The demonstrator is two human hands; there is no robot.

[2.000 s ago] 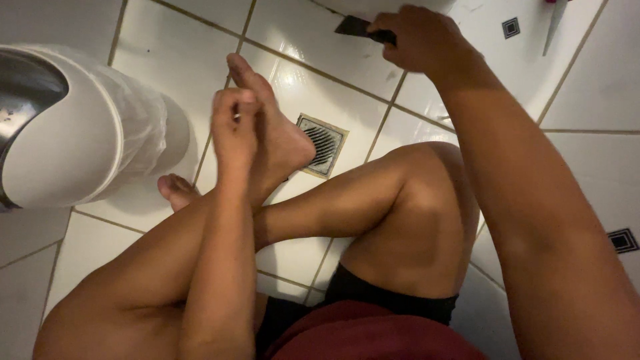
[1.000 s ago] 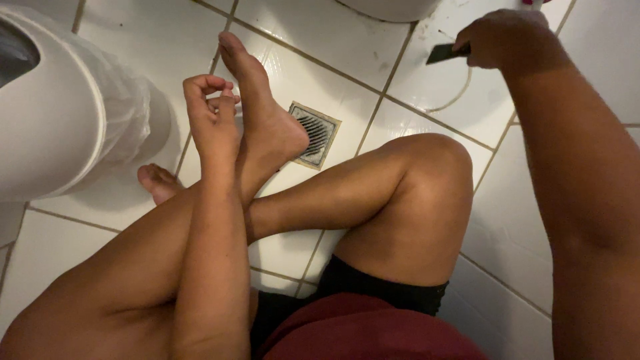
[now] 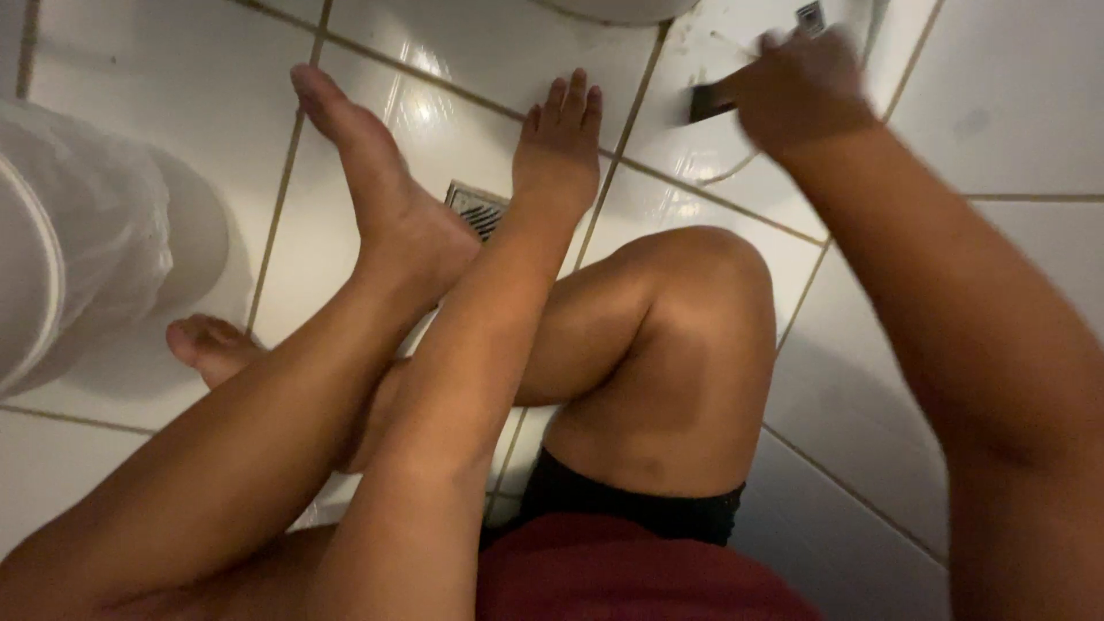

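Note:
My right hand [image 3: 798, 90], blurred, is closed around a dark, flat, blade-like tool [image 3: 711, 103] whose end sticks out to the left, over the white floor tiles [image 3: 690, 155]. What kind of tool it is cannot be told. My left hand [image 3: 561, 142] lies palm down near the grout line, fingers slightly spread, with no object visible in it. Beside its wrist is the metal floor drain grate [image 3: 476, 210], partly hidden by my forearm and bare foot. A pale thin strand or streak [image 3: 729, 172] shows on the tiles below my right hand.
A white bin with a translucent liner [image 3: 129, 216] stands at the left. The rounded base of a white fixture [image 3: 621, 10] is at the top edge. My crossed legs [image 3: 655, 345] and bare feet fill the middle. A small dark patterned tile inset [image 3: 811, 17] lies beyond my right hand.
My left hand has left the raised foot, where its fingers were bent, and has moved right to the floor with fingers extended. My right hand still holds the dark tool.

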